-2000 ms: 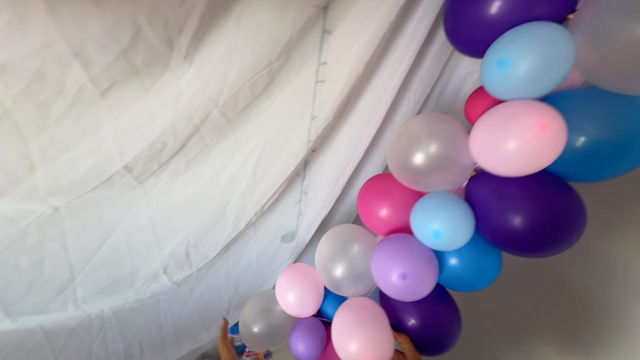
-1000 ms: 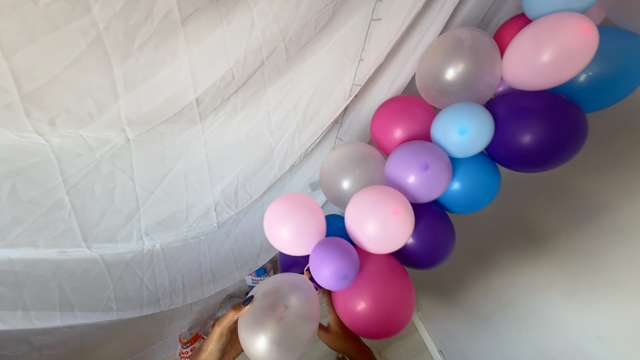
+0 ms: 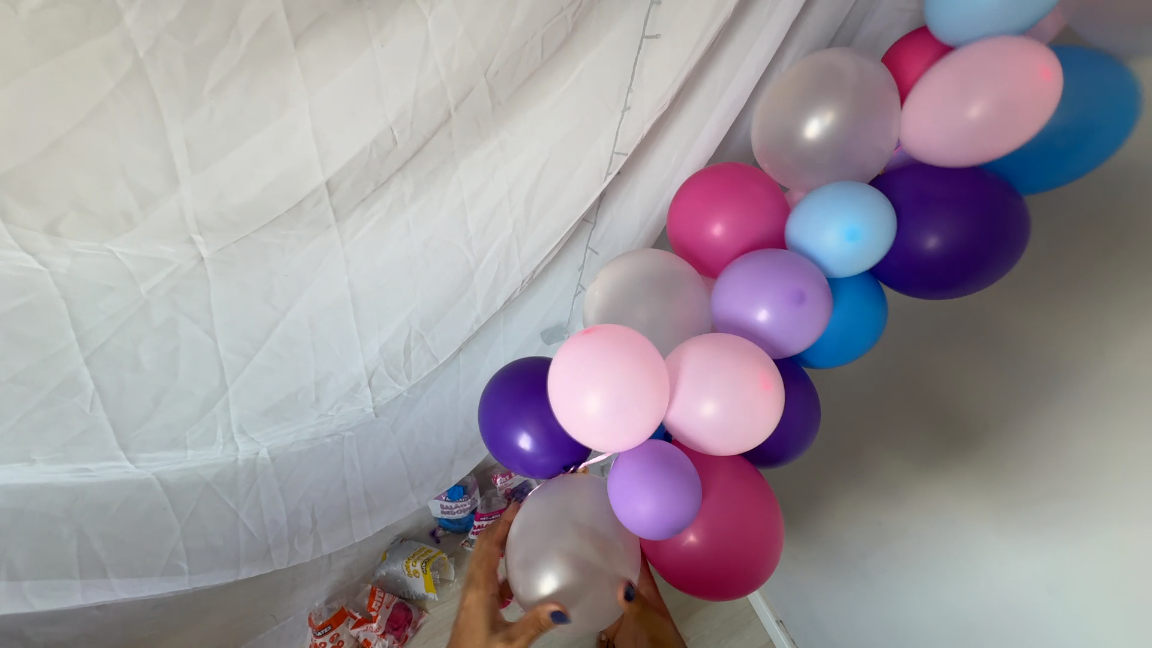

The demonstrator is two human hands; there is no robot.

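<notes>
A garland of latex balloons in pink, magenta, purple, lilac, blue and pearly white runs from the upper right to the lower middle. At its bottom end, my left hand (image 3: 495,594) holds the left side of a pearly white balloon (image 3: 573,551). My right hand (image 3: 641,612) is at that balloon's lower right, its thumb against it and its other fingers mostly hidden. Just above are a dark purple balloon (image 3: 531,417) and a thin ribbon or string (image 3: 594,462). A small lilac balloon (image 3: 654,490) and a large magenta balloon (image 3: 727,531) sit beside the white one.
White draped fabric (image 3: 225,270) hangs across the left, with a thin string of lights (image 3: 621,135) on it. Plastic balloon packets (image 3: 414,569) lie on the floor below the fabric. A plain wall (image 3: 972,468) stands at the right, with a baseboard (image 3: 772,619) at its foot.
My hands, barely visible two seconds ago, now show around the pearly white balloon. The dark purple balloon, mostly hidden one second ago, now shows fully left of the light pink one.
</notes>
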